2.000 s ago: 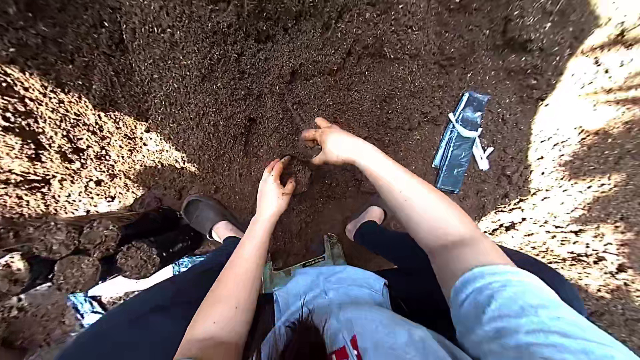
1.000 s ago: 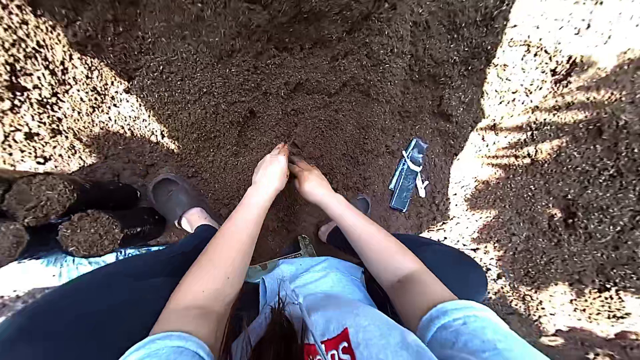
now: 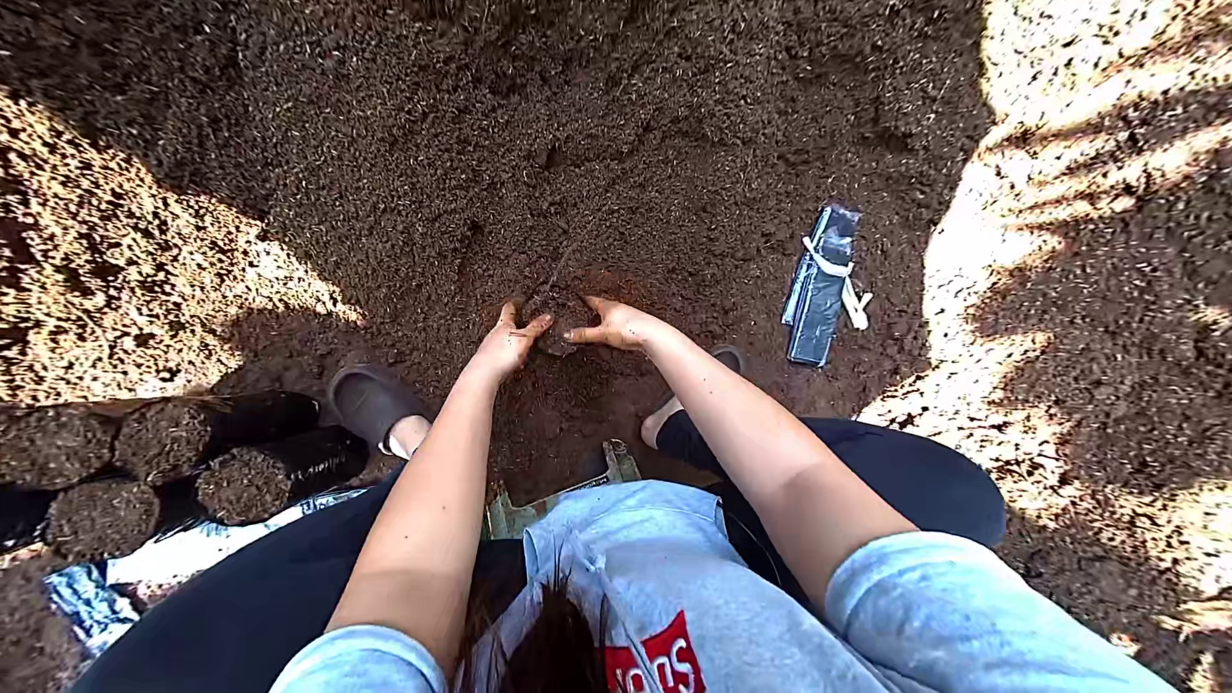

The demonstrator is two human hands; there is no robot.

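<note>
Both of my hands are low at the brown soil mix (image 3: 597, 183), in front of my body. My left hand (image 3: 510, 342) has its thumb and fingers spread at the left side of a dark, soil-covered bag or clump (image 3: 560, 322). From the right, my right hand (image 3: 616, 324) reaches to the same spot, thumb and fingers apart. The dark thing between them blends into the soil, so its shape and whether either hand grips it are unclear.
Right of my hands lies a bundle of flat black plastic bags (image 3: 823, 289) with a white tie. Several soil-filled black bags (image 3: 245, 486) lie on their sides at the lower left, near my left shoe (image 3: 371, 404). My right foot (image 3: 664, 421) is close to the hands.
My hands were together one second ago and are now apart, with the dark clump between them. The view has shifted slightly.
</note>
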